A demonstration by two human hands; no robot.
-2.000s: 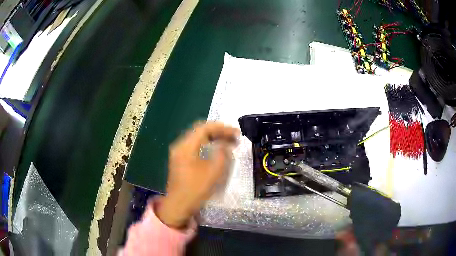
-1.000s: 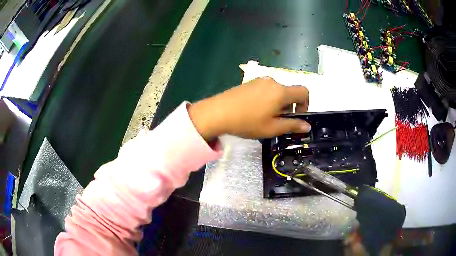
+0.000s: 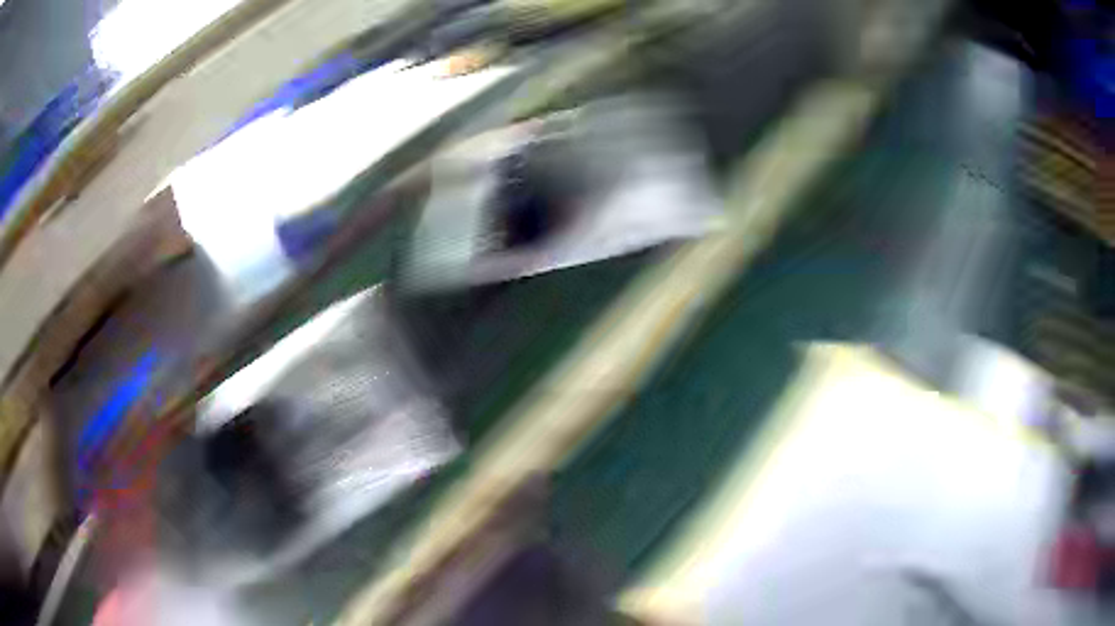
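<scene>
The whole picture is strongly blurred. A silvery-white sheet (image 3: 367, 410) lies on the green belt at the left, with a dark shape at its lower left. A second silvery-white sheet (image 3: 636, 190) lies farther up the belt, with a dark item (image 3: 523, 202) on it. A pink patch, possibly my left sleeve, shows at the bottom left edge, but no hand can be made out there. My right hand is not in view. The black housing and the soldering gun cannot be made out.
The belt's cream edge (image 3: 611, 355) runs diagonally through the middle. The white work board (image 3: 880, 489) with yellowish edges is at the lower right, with a red blur (image 3: 1076, 556) beside it. A bright white surface (image 3: 318, 147) is at the upper left.
The view has swung left and blurred. My left hand, which was at the black housing, has left the picture, as has the soldering gun. The work board has shifted to the lower right.
</scene>
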